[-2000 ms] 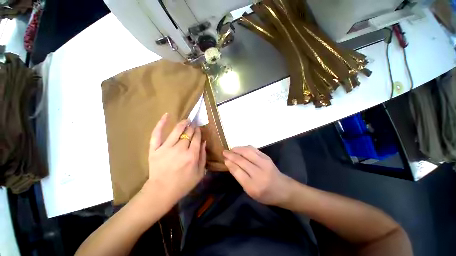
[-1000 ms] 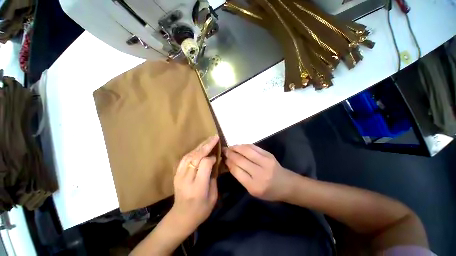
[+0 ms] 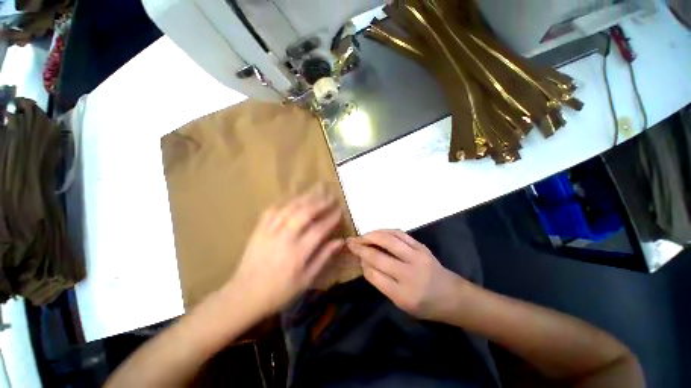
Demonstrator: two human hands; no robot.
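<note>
The tan-brown fabric panel (image 3: 227, 174) lies flat on the white table, its top right corner under the needle area of the sewing machine (image 3: 227, 45). A thin zipper edge (image 3: 339, 174) runs down the panel's right side. My left hand (image 3: 292, 242) is blurred and lies over the lower right of the panel, fingers apart; whether it grips any cloth cannot be told. My right hand (image 3: 401, 269) pinches the panel's right edge near its lower corner, at the table's front edge.
A fan of brown zippers with gold teeth (image 3: 485, 83) lies right of the needle. A red-handled tool (image 3: 623, 45) with dark cords is at the far right. Brown fabric pieces (image 3: 34, 197) hang at the left. Blue bins (image 3: 568, 208) and a pale fabric stack (image 3: 667, 174) are at right.
The panel's edge, folded open two seconds ago with white showing, is now closed. My left hand has moved up and left over the panel since one second ago. My right hand still pinches the edge.
</note>
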